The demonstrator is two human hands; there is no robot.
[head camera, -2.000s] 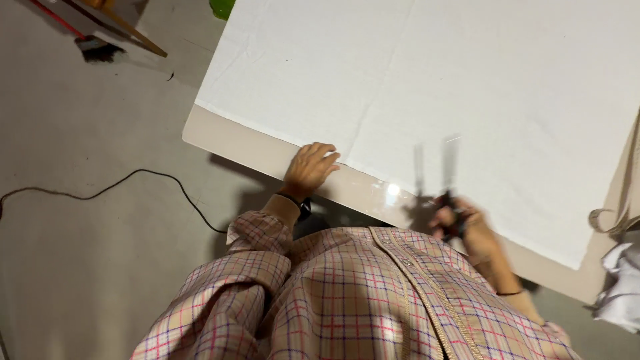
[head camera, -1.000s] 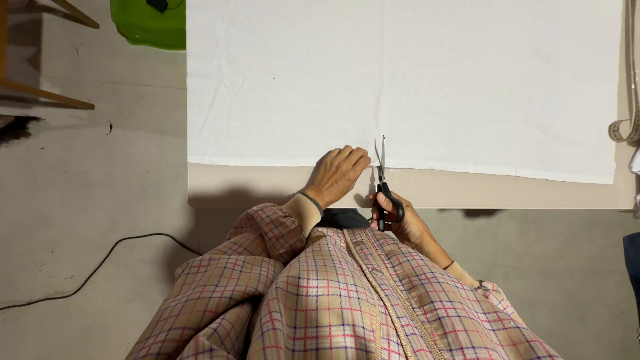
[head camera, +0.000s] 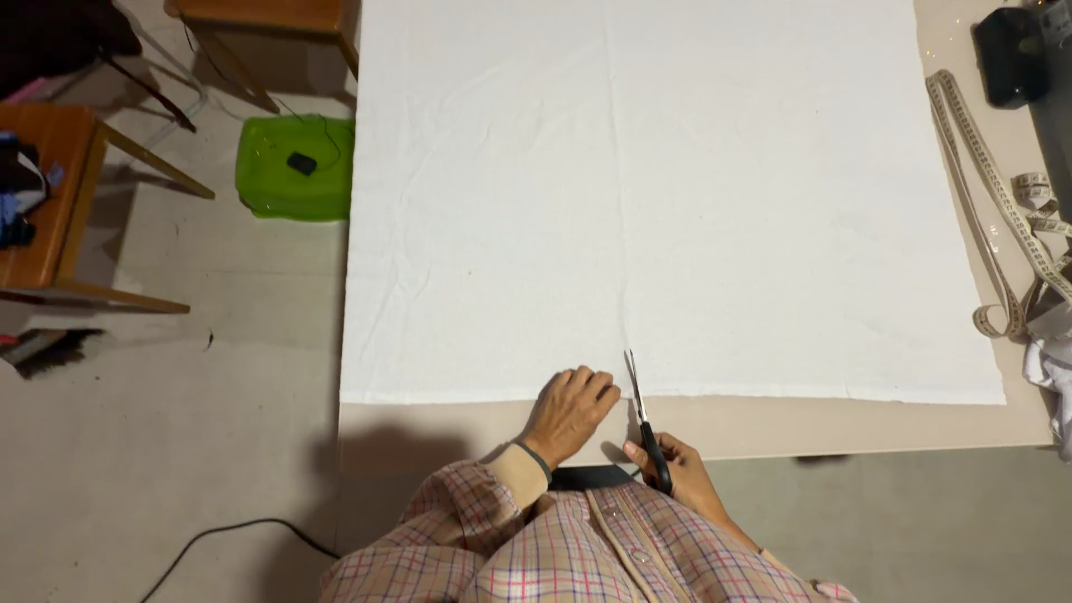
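White fabric [head camera: 712, 209] lies spread over the table, with a long crease running up from its near edge. My left hand [head camera: 574, 414] rests palm down on that near edge, just left of the crease, its fingers slightly bent. Black-handled scissors [head camera: 638, 394] are in my right hand [head camera: 674, 473], their blades nearly closed and pointing away from me at the fabric's edge, beside the crease. Whether the lower blade lies under the fabric, I cannot tell.
A tape measure [head camera: 988, 167] lies along the table's right side, near a black case [head camera: 1009, 59] and crumpled white cloth [head camera: 1051, 373]. Left of the table are a green plastic tub [head camera: 293, 197], wooden stools [head camera: 71, 201] and a brush [head camera: 54, 347]. A black cable [head camera: 226, 528] crosses the floor.
Two seconds ago the scissors were blurred and farther right of my left hand; now they are close beside it. Their blades have narrowed since one second ago. The view has turned and shifted.
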